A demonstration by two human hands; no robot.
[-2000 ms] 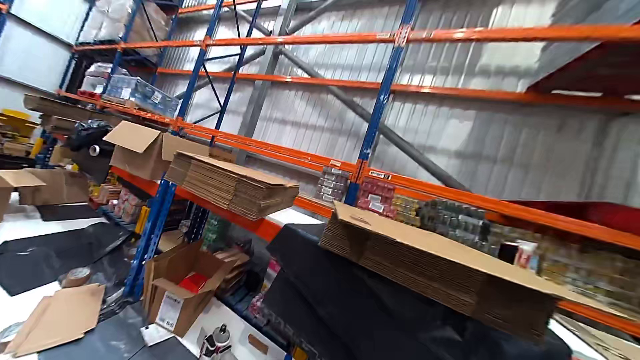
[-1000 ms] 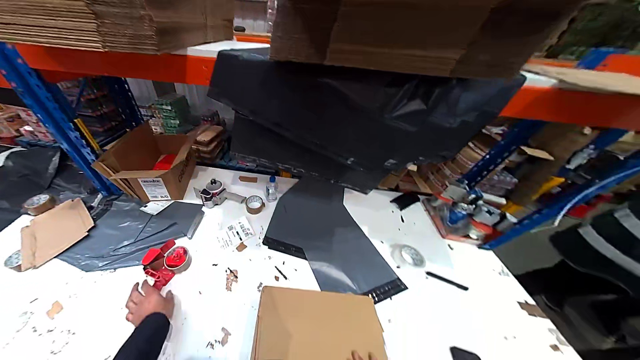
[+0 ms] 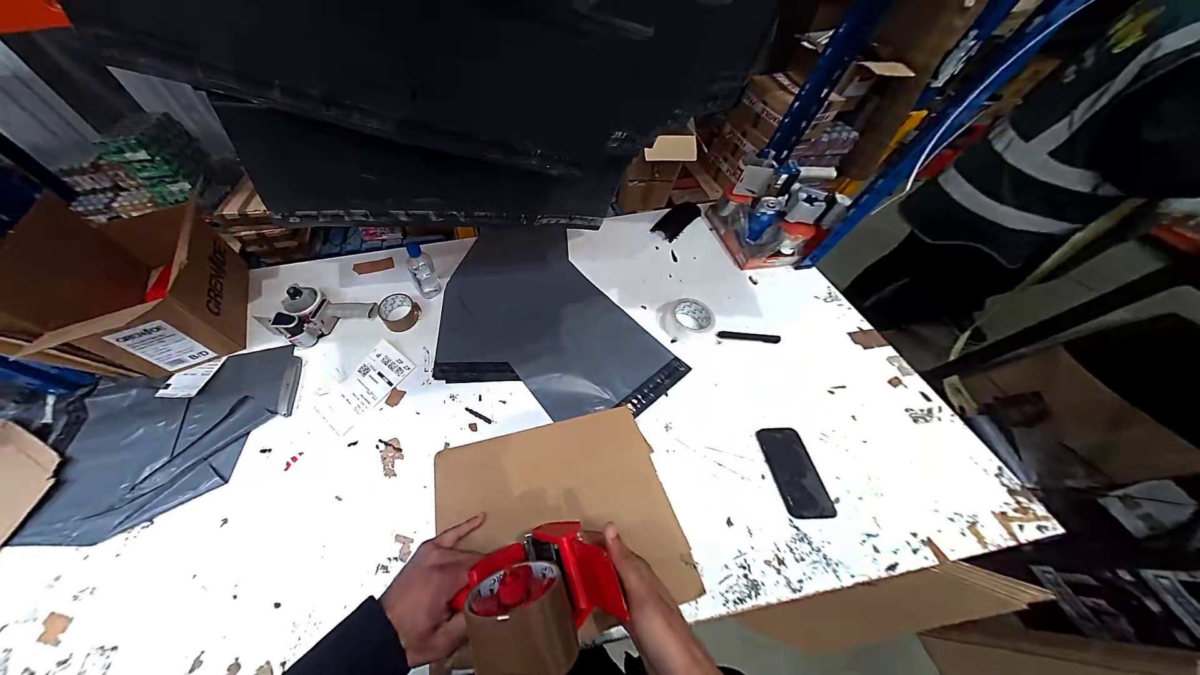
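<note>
A red tape gun (image 3: pixel 583 574) with a roll of brown packing tape (image 3: pixel 521 623) is between my two hands at the near edge of the bench. My left hand (image 3: pixel 433 591) grips its left side, around the red frame by the roll. My right hand (image 3: pixel 647 600) lies against the red right side, fingers extended; whether it grips or only touches is partly hidden. Beneath and beyond the tape gun lies a flat piece of brown cardboard (image 3: pixel 562 469). Grey plastic mailing bags (image 3: pixel 553 328) lie just past the cardboard.
A black phone (image 3: pixel 796 472), a clear tape roll (image 3: pixel 692 316) and a black strip lie right. Farther left are another tape dispenser (image 3: pixel 305 314), a brown tape roll (image 3: pixel 399 312), a small bottle (image 3: pixel 423 270) and an open carton (image 3: pixel 202 291). A person in dark reflective clothing (image 3: pixel 1031 169) is at right.
The red tape gun, on the bench at the left one second ago, is now over the cardboard between my hands. My left hand has moved right with it. The view has tilted down strongly from the shelves.
</note>
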